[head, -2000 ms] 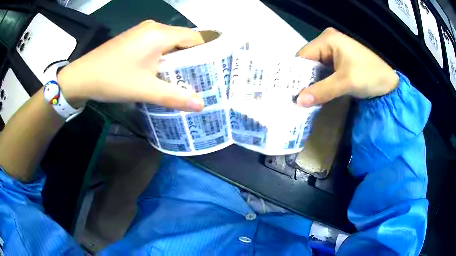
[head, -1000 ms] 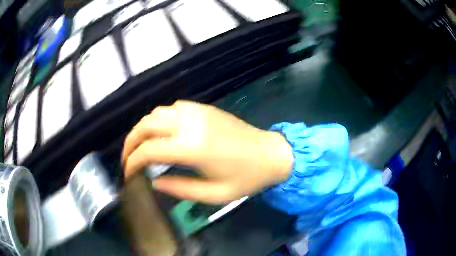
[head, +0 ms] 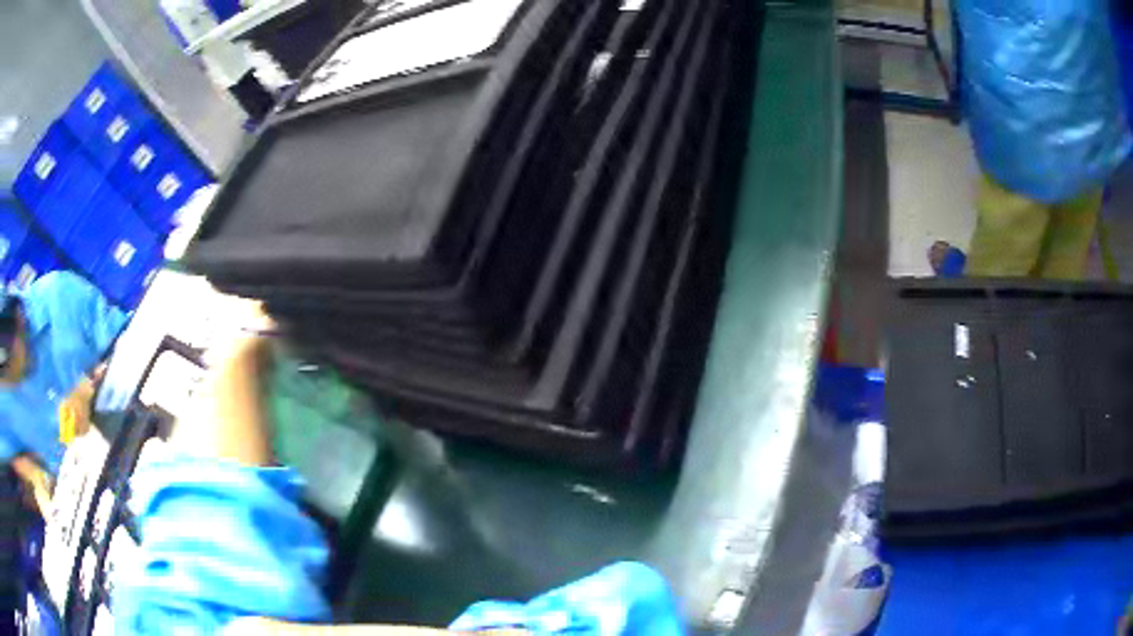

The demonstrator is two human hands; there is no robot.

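Observation:
A tall stack of black trays (head: 360, 186) stands on the green bench mat, tilted in the view. The top tray's near compartment holds nothing visible, and white phones (head: 410, 50) lie in its far part. My left hand (head: 242, 385) is blurred at the stack's near left corner; its fingers are partly hidden, so its grip cannot be told. My right hand (head: 342, 629) shows only as a strip of skin at the bottom edge beside its blue sleeve; its fingers cannot be made out.
White phones in black trays (head: 85, 547) lie at the left. A person in blue (head: 56, 323) is beyond them. Blue boxes (head: 112, 162) are stacked behind. At the right, another black tray (head: 1019, 410) rests on something blue, and a person (head: 1044, 99) stands behind. The bench edge (head: 777, 460) curves between.
The view has swung from the label rolls and phone trays to the black tray stack. My left hand now shows at its corner; my right hand has moved to the bottom edge.

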